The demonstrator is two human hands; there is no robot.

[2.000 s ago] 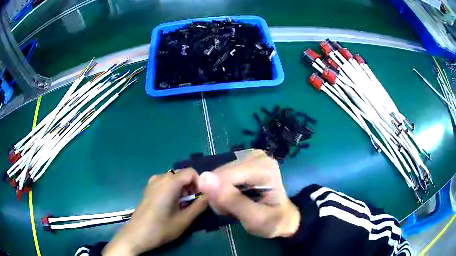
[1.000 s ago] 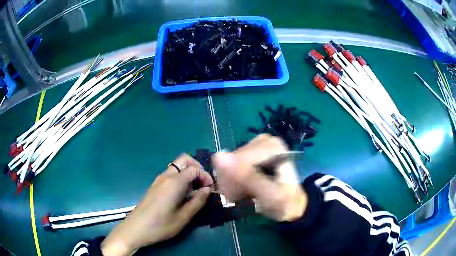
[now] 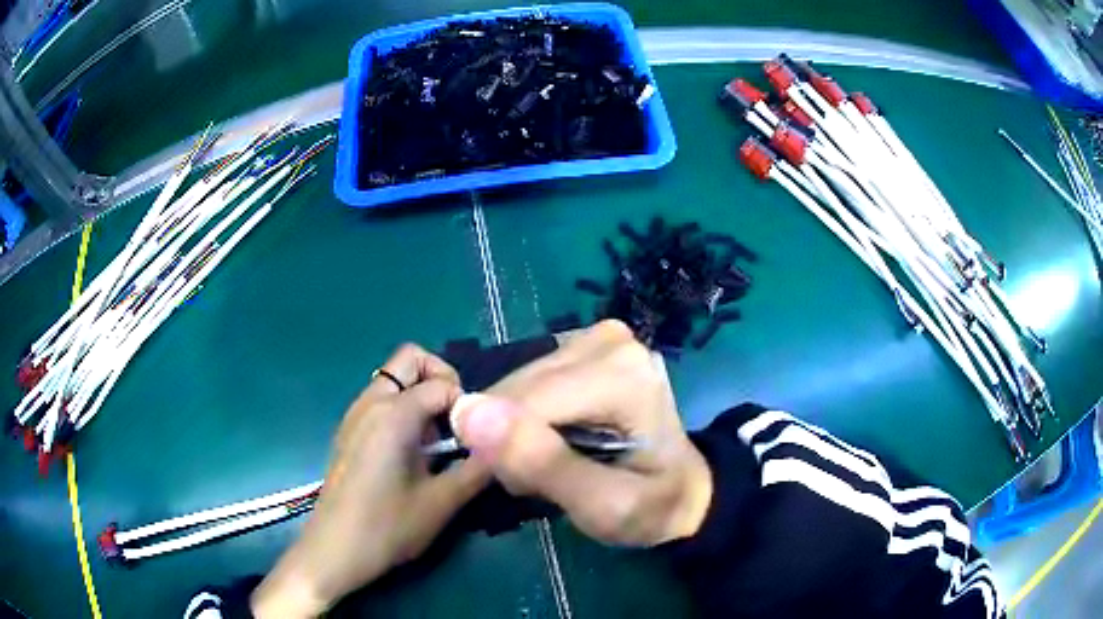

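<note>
A white twin-leg cable (image 3: pixel 224 520) lies at the lower left, its red connector (image 3: pixel 110 541) pointing left. My left hand (image 3: pixel 393 466) holds its right end, with finger and thumb pinched; the wire tips are hidden by the fingers. My right hand (image 3: pixel 593 447) is closed around a slim, dark, pen-like tool (image 3: pixel 601 441) and its thumb meets the left fingertips. A flat black fixture (image 3: pixel 498 358) lies under both hands, mostly covered. Whether a small black part is between the fingers cannot be seen.
Loose black parts (image 3: pixel 677 284) lie in a pile beyond my right hand. A blue tray (image 3: pixel 423 185) heaped with black parts stands ahead. Cable bundles lie at left (image 3: pixel 169 284) and right (image 3: pixel 901 242). A metal rail (image 3: pixel 714 46) runs behind on the green bench.
My right hand was blurred and further right a second ago; it has moved left, back against my left fingertips. The view has shifted slightly, so the tray appears higher.
</note>
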